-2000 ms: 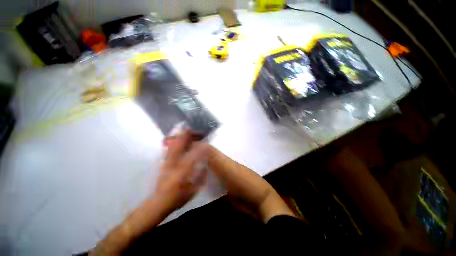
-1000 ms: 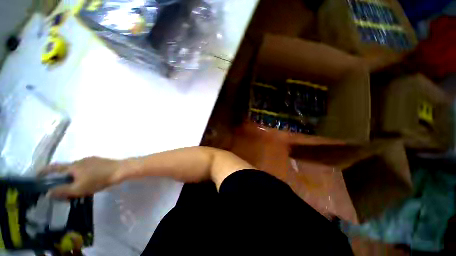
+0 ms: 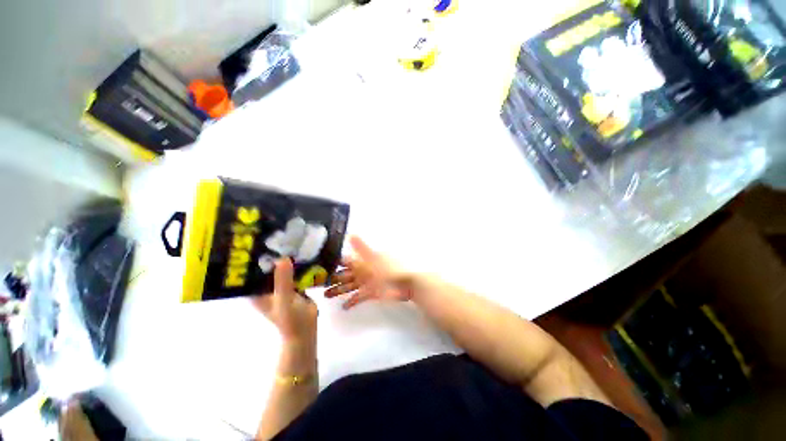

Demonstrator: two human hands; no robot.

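Note:
A black retail box (image 3: 246,245) with a yellow end, "MUSIC" lettering and a black hang loop is tilted above the white table. My left hand (image 3: 291,306) holds it by the lower edge, thumb on the front; its other fingers are hidden behind. My right hand (image 3: 366,277) has its fingers spread beside the box's right end and holds nothing; whether a fingertip touches the box I cannot tell.
Stacked black boxes (image 3: 595,86) stand at the right, with clear film (image 3: 655,172) in front. Back left are more boxes (image 3: 142,108) and an orange object (image 3: 209,99). Clear plastic (image 3: 65,301) lies left. A filled carton (image 3: 767,288) is below right.
The view has swung from the table's right end and floor cartons back to the table. The box is now in my left hand, and my right hand is off it.

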